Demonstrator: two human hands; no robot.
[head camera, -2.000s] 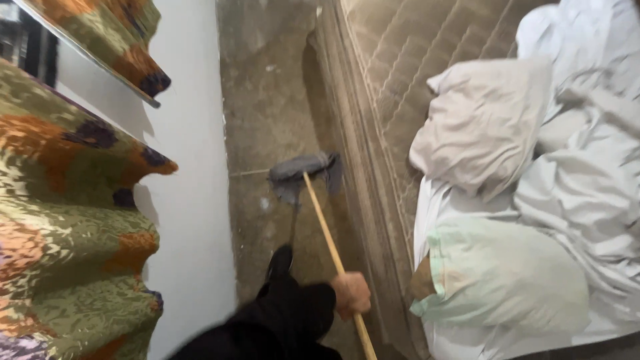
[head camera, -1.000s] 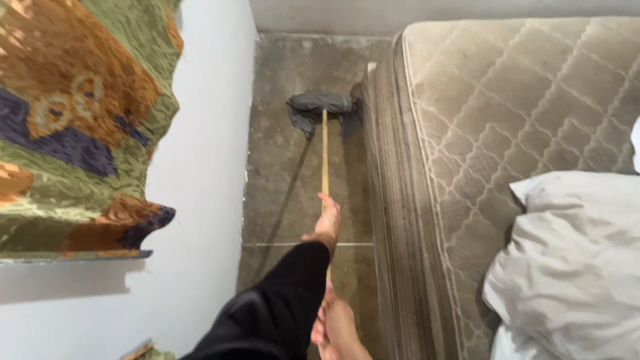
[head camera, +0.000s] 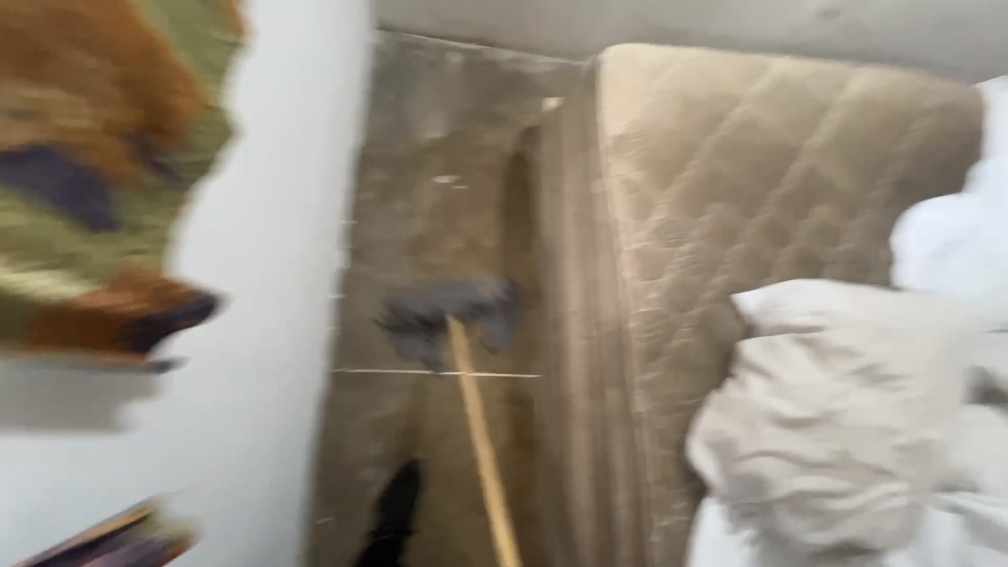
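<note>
A long wooden pole (head camera: 482, 441) runs up from the bottom edge to a head wrapped in a grey cloth (head camera: 453, 311), which lies on the concrete floor (head camera: 441, 205) between the wall and the bed. The cloth is blurred, and its loose ends hang on the near side, close to a pale line across the floor. Neither my left hand nor my right hand shows in this view; the lower part of the pole runs out of the frame. A dark shoe (head camera: 394, 508) is at the bottom, left of the pole.
To the right stands a bare quilted mattress (head camera: 756, 173) with a crumpled pale pillow (head camera: 827, 425) and white bedding (head camera: 945, 213) on it. A white wall (head camera: 268, 260) is on the left, with a patterned curtain (head camera: 102, 181) hanging before it. The floor strip between them is narrow.
The cloth-wrapped head has come back from near the far wall, toward me. Both hands, seen on the pole a second ago, are out of view now.
</note>
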